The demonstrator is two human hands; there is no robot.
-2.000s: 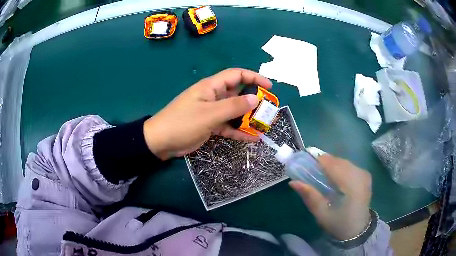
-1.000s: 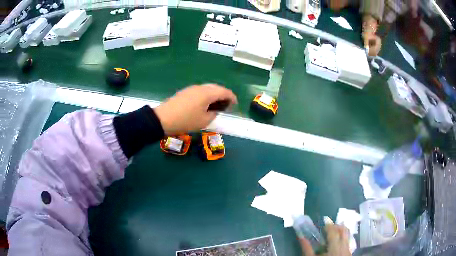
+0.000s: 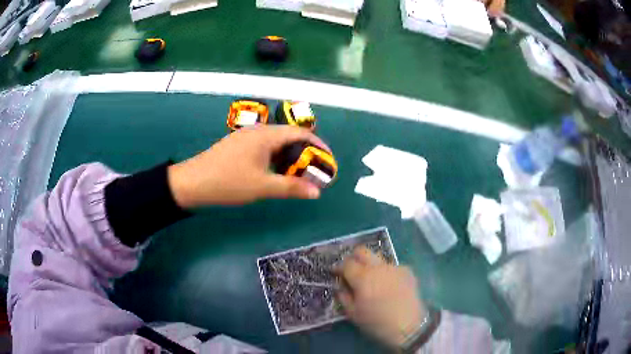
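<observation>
My left hand (image 3: 242, 169) holds a black-and-orange headlamp housing (image 3: 311, 164) above the mat, its white block facing right and down. My right hand (image 3: 380, 294) is blurred over the pin box (image 3: 268, 294), fingers down at the pins. A light thin streak, possibly tweezers, shows left of its fingertips; I cannot tell whether the hand holds anything. The glue bottle (image 3: 437, 228) lies on the mat at the edge of the white paper sheet (image 3: 398, 178). Two waiting units, one orange-framed (image 3: 248, 115) and one beside it (image 3: 297, 114), sit beyond my left hand.
A white rail (image 3: 277, 86) separates the mat from the green belt, which carries two black units (image 3: 150, 50) (image 3: 272, 48). White cartons (image 3: 446, 21) stand beyond. At right are a water bottle (image 3: 540, 148), crumpled tissue (image 3: 486, 228), a yellowish ring on white (image 3: 543, 220) and a plastic bag (image 3: 540, 283).
My left hand has come back from the belt with a housing in it. My right hand has let go of the glue bottle and moved left over the pin box. The view has tilted down.
</observation>
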